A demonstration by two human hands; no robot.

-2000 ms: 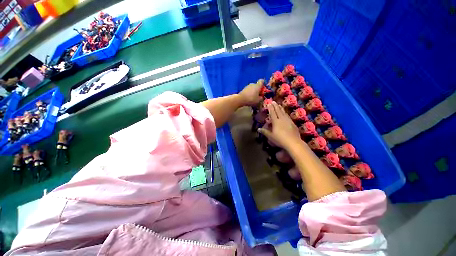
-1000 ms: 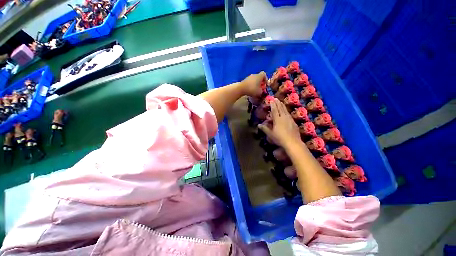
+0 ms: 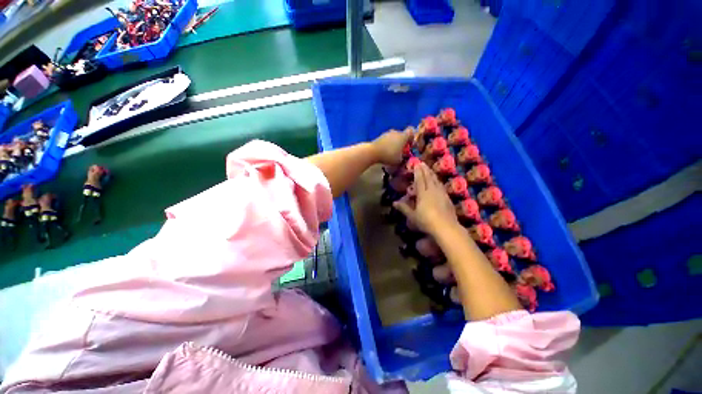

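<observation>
Figures with red-pink tops (image 3: 504,221) lie in rows in a deep blue packing bin (image 3: 558,242). A brown cardboard liner (image 3: 385,288) shows on the bin floor at its left side. My left hand (image 3: 394,146) is at the bin's upper left, with its fingers closed around a figure at the end of a row; the hand hides most of that figure. My right hand (image 3: 429,202) lies palm down over the left row of figures, just below my left hand, with its fingers extended. It rests on the figures; whether it grips one is hidden.
Loose figures (image 3: 93,188) lie on the green bench (image 3: 231,131) at left, beside a blue tray of figures (image 3: 60,146). A white-lined black tray (image 3: 146,100) lies by the white rail. A metal post (image 3: 355,38) stands behind the bin. Blue crates (image 3: 569,100) stand at right.
The view has shifted slightly. My left hand has moved slightly down at the same row end, and my right hand stays over the left row.
</observation>
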